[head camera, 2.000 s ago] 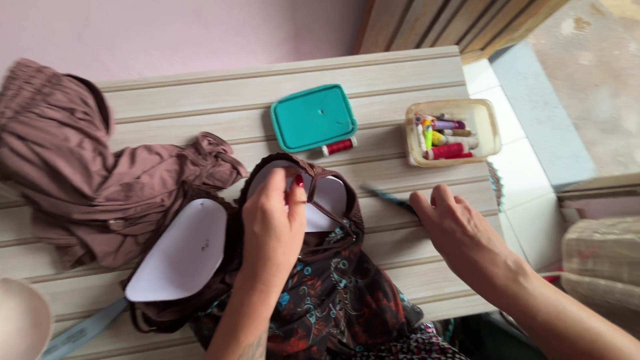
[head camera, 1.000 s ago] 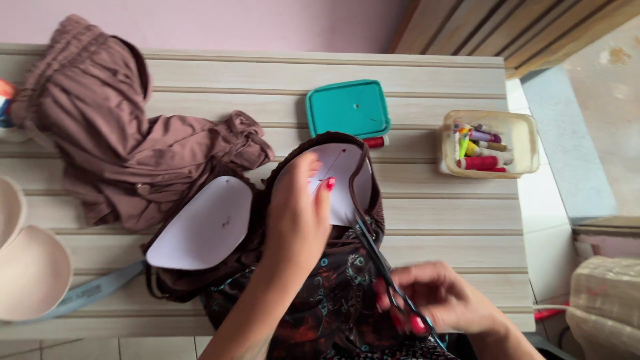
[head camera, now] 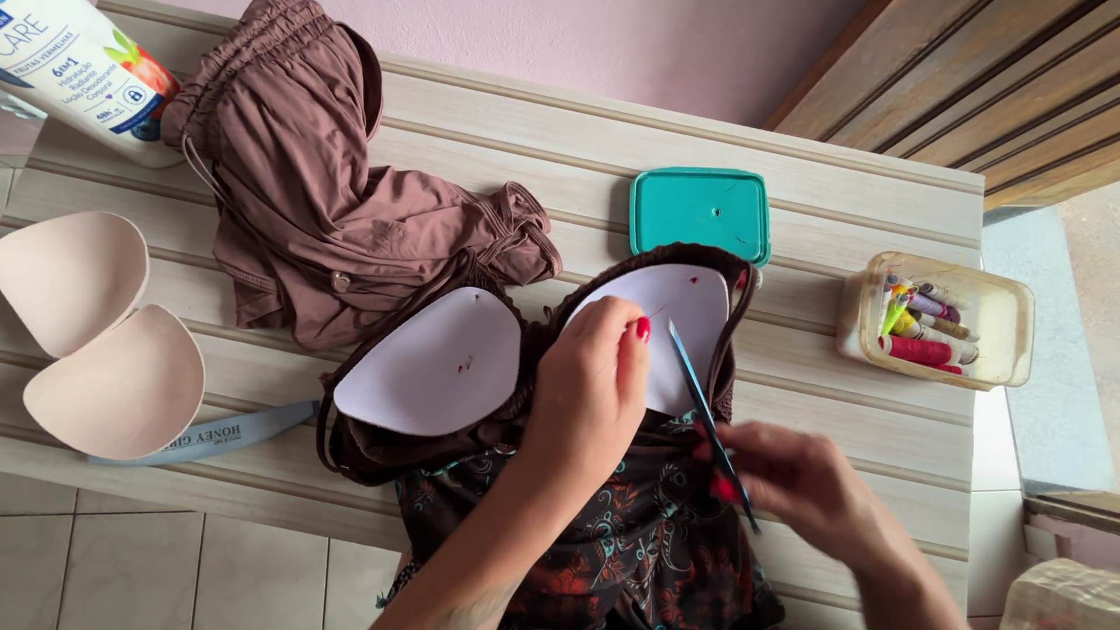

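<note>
A dark brown garment with a printed body lies at the table's front edge, two white bra pads in its cups. Over the right-hand pad, my left hand pinches a thin red thread between thumb and fingertips; a needle cannot be made out. My right hand holds dark metal tweezers or slim scissors, which of them I cannot tell, the tip pointing up at the pad close to the thread. Small red stitches show on both pads.
A mauve-brown garment, two loose beige pads, a grey nail file and a lotion bottle are on the left. Behind the dark garment lies a teal lid. A plastic tub of thread spools stands near the right edge.
The metal tool's tip has moved from the pad's lower edge up onto the pad in my right hand. My left hand stays over the same pad. The view has shifted.
</note>
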